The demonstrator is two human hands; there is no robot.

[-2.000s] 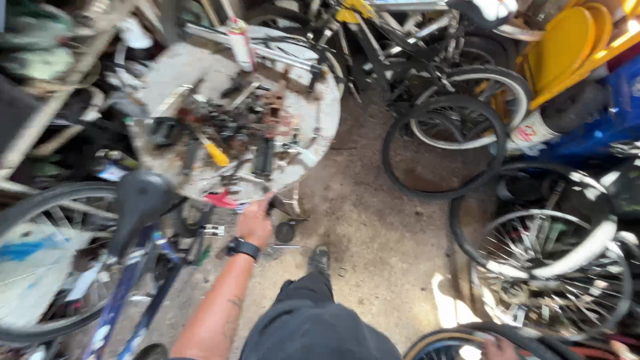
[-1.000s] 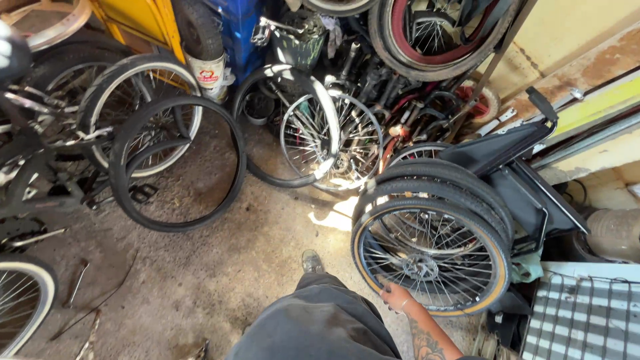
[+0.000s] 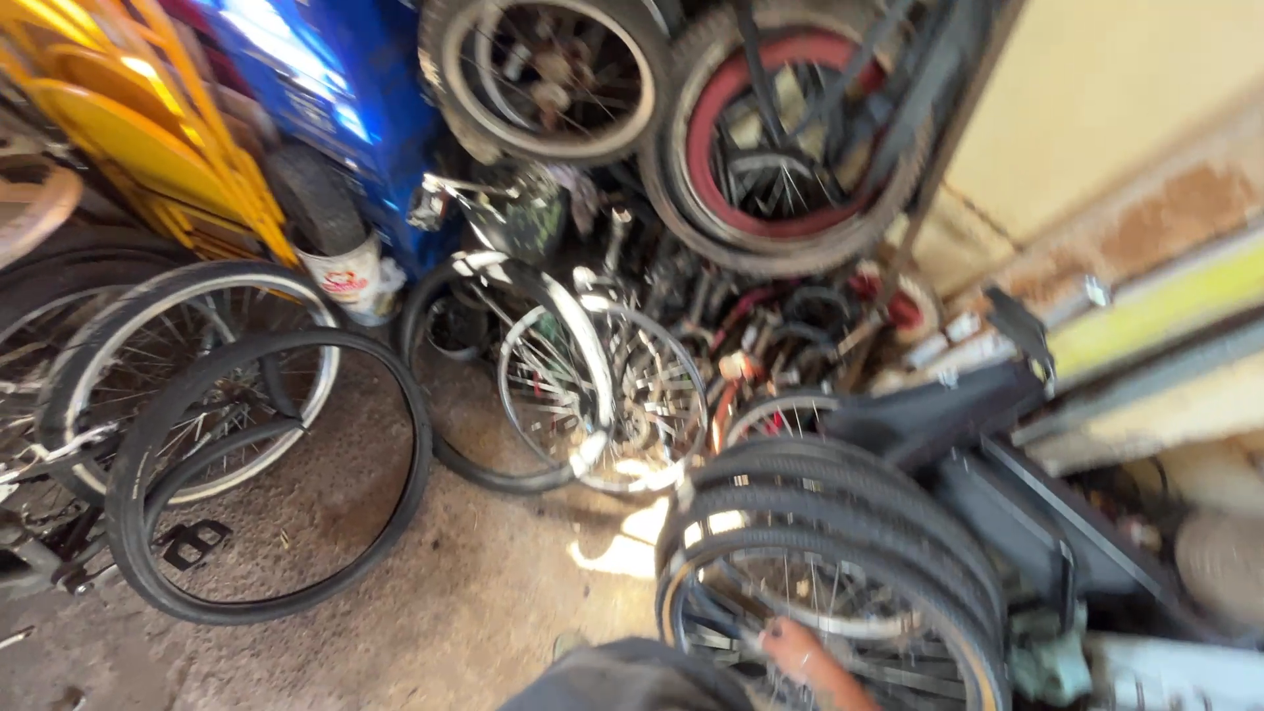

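My right hand (image 3: 792, 647) is low in the view, in front of the spokes of a bicycle wheel with a tan-sidewall tyre (image 3: 675, 591). The hand is blurred, so whether its fingers grip the wheel cannot be told. Behind that wheel, more wheels with dark knobbly tyres (image 3: 839, 464) stand close together. My left hand is out of view.
A loose black tyre (image 3: 423, 444) lies on the concrete floor (image 3: 474, 612) at left, by a white-rimmed wheel (image 3: 74, 395). Spoked wheels (image 3: 504, 385) lie mid-view. Beyond are a bucket (image 3: 348, 281), yellow folding chairs (image 3: 128, 138) and a red-rimmed wheel (image 3: 703, 128). A dark padded frame (image 3: 1047, 523) stands right.
The view has swung right, away from the cluttered round table. My left hand, at that table's edge two seconds ago, has left the view. My right hand remains by the tan-sidewall wheel.
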